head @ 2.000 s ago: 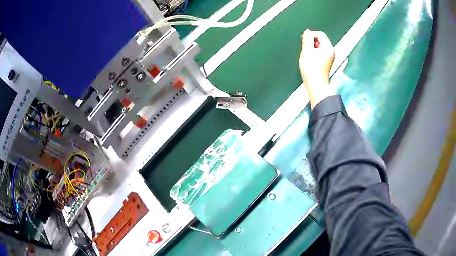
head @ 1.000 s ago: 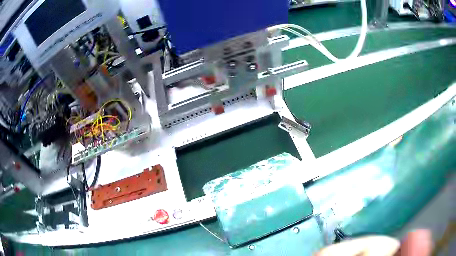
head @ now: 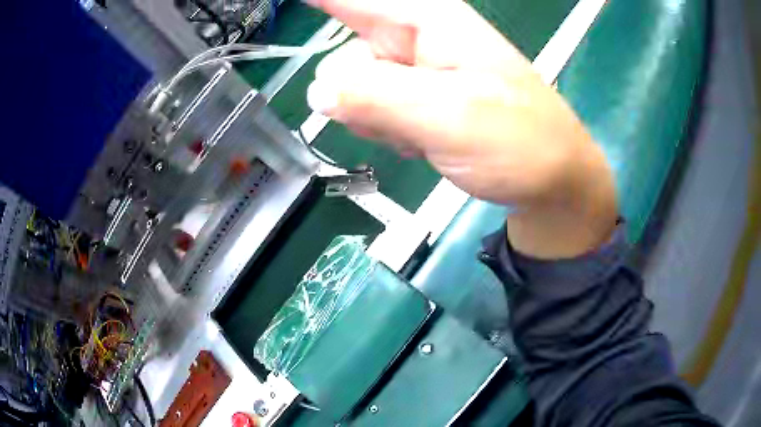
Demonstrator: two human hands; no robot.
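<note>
My right hand [head: 467, 108] is large and blurred at the top centre, over the green conveyor. Its thumb and a finger are apart, with nothing seen between them; a fingertip is cut off by the top edge. A dark sleeve comes in from the lower right. Below the hand is a raised green plate [head: 367, 334], with crinkled clear film [head: 313, 304] along its upper left side. A lower green panel [head: 434, 371] with small screws lies beside it. My left hand is not in view.
A white machine base [head: 271, 208] carries a red-brown bar [head: 194, 392] and a red button [head: 243, 419]. A metal bracket [head: 352, 183] sits at the rail corner. A grey fixture, blue panel [head: 62, 92], white tubing [head: 242, 54] and tangled wires are at left.
My right hand, blurred at the bottom right edge one second ago, is now large at the top centre. The camera view has tilted again. The plate and film look unchanged.
</note>
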